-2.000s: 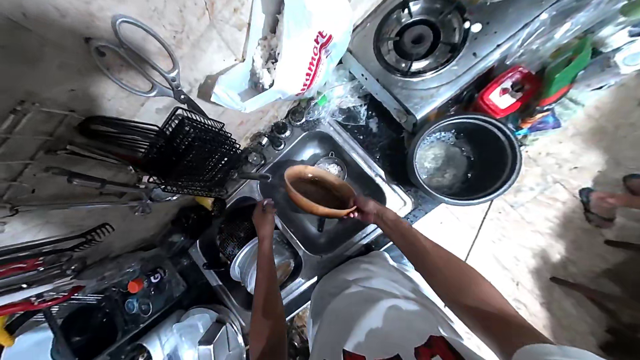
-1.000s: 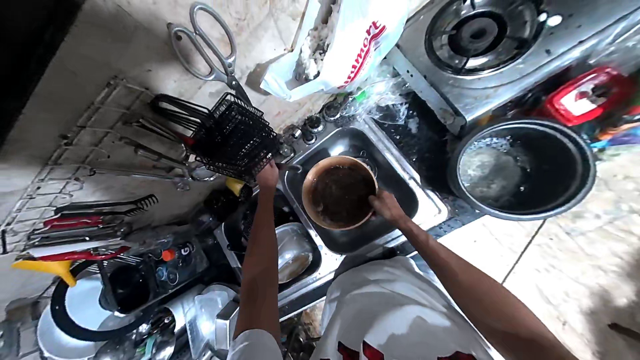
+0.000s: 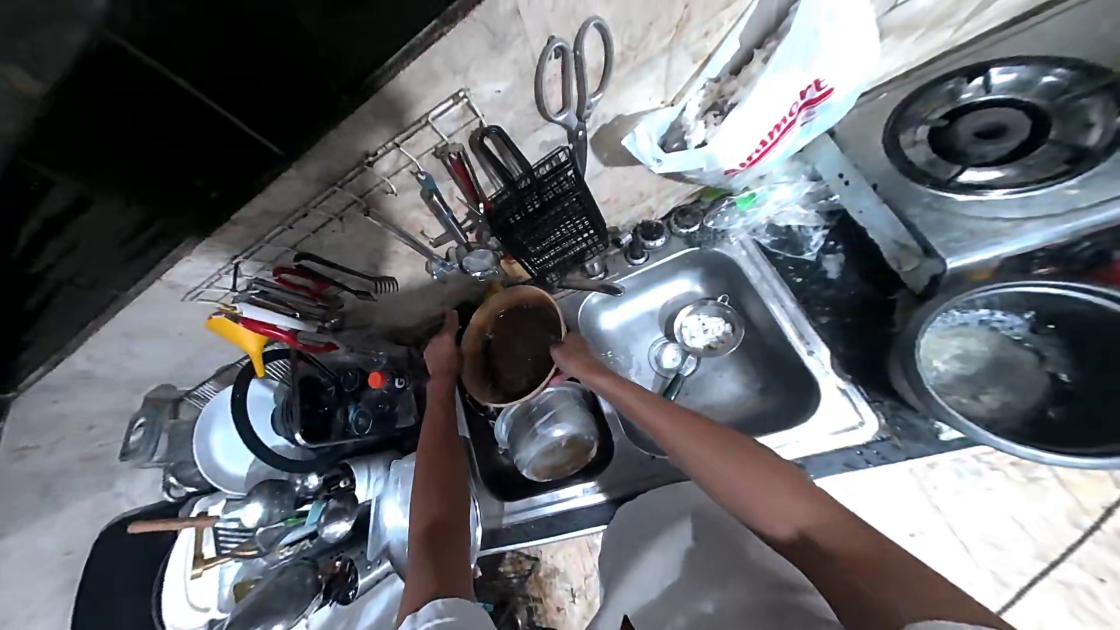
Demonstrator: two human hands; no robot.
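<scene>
A round tan bowl (image 3: pixel 473 350) with a dark inside is over the left basin of a steel double sink. My right hand (image 3: pixel 574 357) grips its right rim. My left hand (image 3: pixel 443 354) is by the bowl's left side; whether it touches the bowl cannot be told. Just below the bowl, a glass or clear plastic pot (image 3: pixel 553 437) rests in the left basin. In the right basin (image 3: pixel 770 385) lie a small strainer (image 3: pixel 708 328) with white bits in it and a dark-handled utensil (image 3: pixel 672 385).
A black wire basket (image 3: pixel 551 214) and kitchen scissors (image 3: pixel 575 79) hang on the wall. A white plastic bag (image 3: pixel 770 105) stands behind the sink. To the right are a gas burner (image 3: pixel 989 131) and a large dark pot (image 3: pixel 927 385). Dishes and utensils (image 3: pixel 262 525) crowd the left.
The bowl has moved from over the right basin to over the left one, my right hand with it. My left hand has moved away from beside the black basket. The view has swung left.
</scene>
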